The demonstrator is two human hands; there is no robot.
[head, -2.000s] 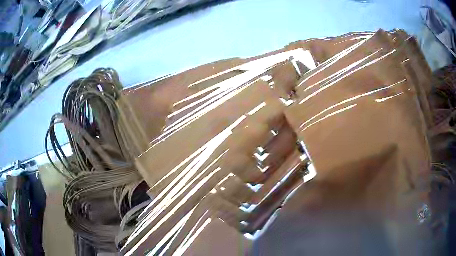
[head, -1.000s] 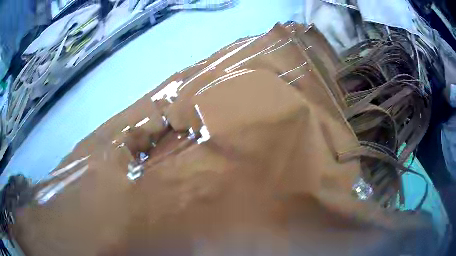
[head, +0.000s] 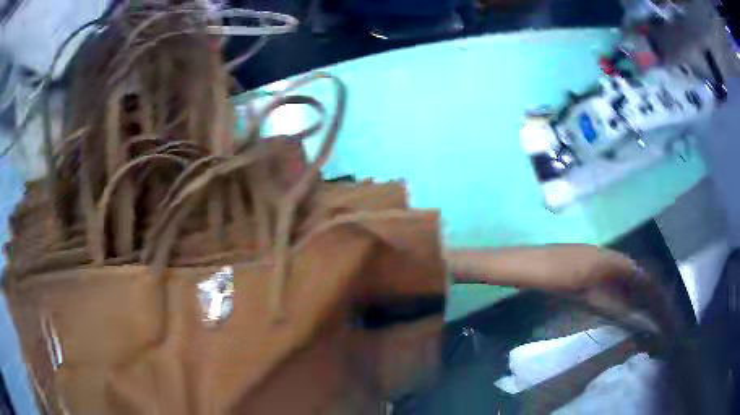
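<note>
A bundle of brown bag panels (head: 105, 308) with thin brown handles (head: 320, 130) fills the left and lower left. The handles rise in loops above the panels. A shiny crinkled patch (head: 216, 293) lies on the front panel. What looks like my right forearm reaches left from the right side and passes behind the bundle's right edge. My right hand is hidden there, and its grip does not show. My left hand is not in view. The picture is blurred.
A pale green table (head: 438, 121) lies beyond the bundle. A white sewing machine (head: 625, 121) with a blue plate stands on its right part. White material (head: 560, 357) lies low at the right, beside dark floor. A white looped strap (head: 255, 22) shows at top left.
The view has turned from the pale blue surface to the green table and machine. The panels now appear at the left with handles upright. A forearm has come into view.
</note>
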